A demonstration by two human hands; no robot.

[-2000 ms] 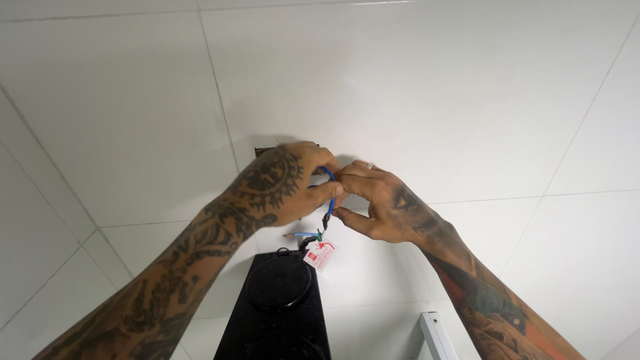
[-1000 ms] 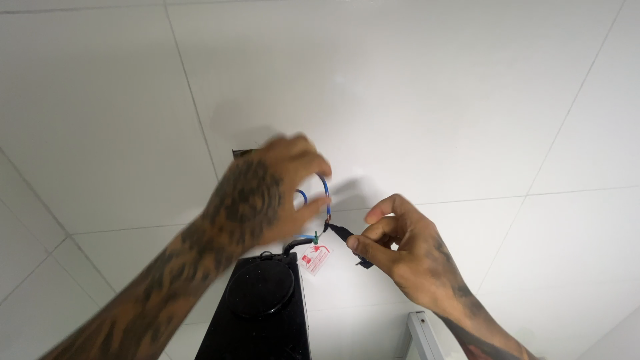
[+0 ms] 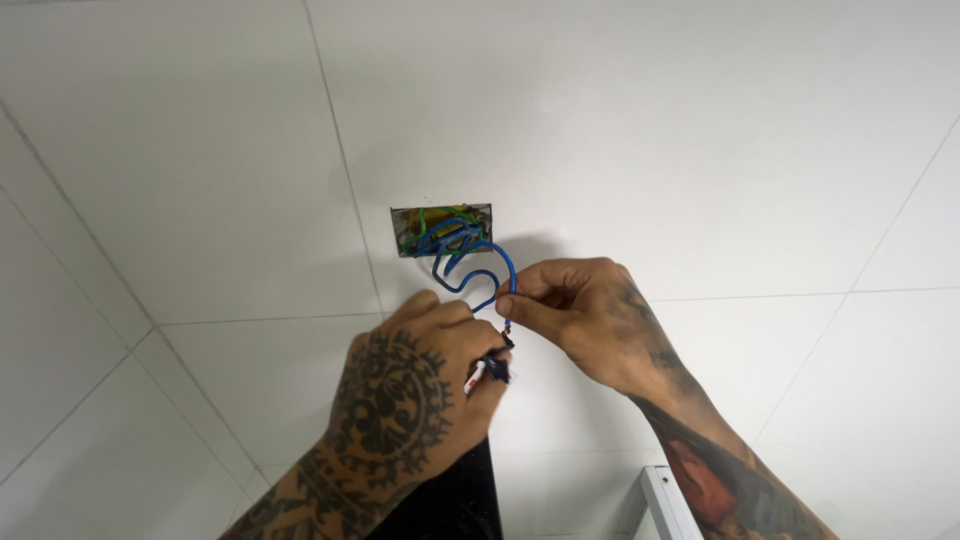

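Blue electrical wires (image 3: pixel 455 279) loop out of a rectangular wall box (image 3: pixel 442 231) cut into the white tile, where green wires also show. My right hand (image 3: pixel 581 319) pinches one blue wire between thumb and forefinger, just above its bare copper end (image 3: pixel 508 328). Below and left of it, my left hand (image 3: pixel 420 375) is closed near that end, with a black strip that looks like electrical tape (image 3: pixel 496 368) at its fingertips. A white tag with red print (image 3: pixel 474 376) shows partly behind my left fingers. What else the left fingers grip is hidden.
A glossy black appliance (image 3: pixel 457 495) stands below my left hand, mostly covered by my forearm. A white metal frame (image 3: pixel 667 502) rises at the bottom, beside my right forearm. Large wall tiles (image 3: pixel 675 150) surround the box, and a wall corner lies at the left.
My right hand has left the black strip and now pinches the blue wire higher up. My left hand has lowered to the wire's end, uncovering the wall box. The view has shifted.
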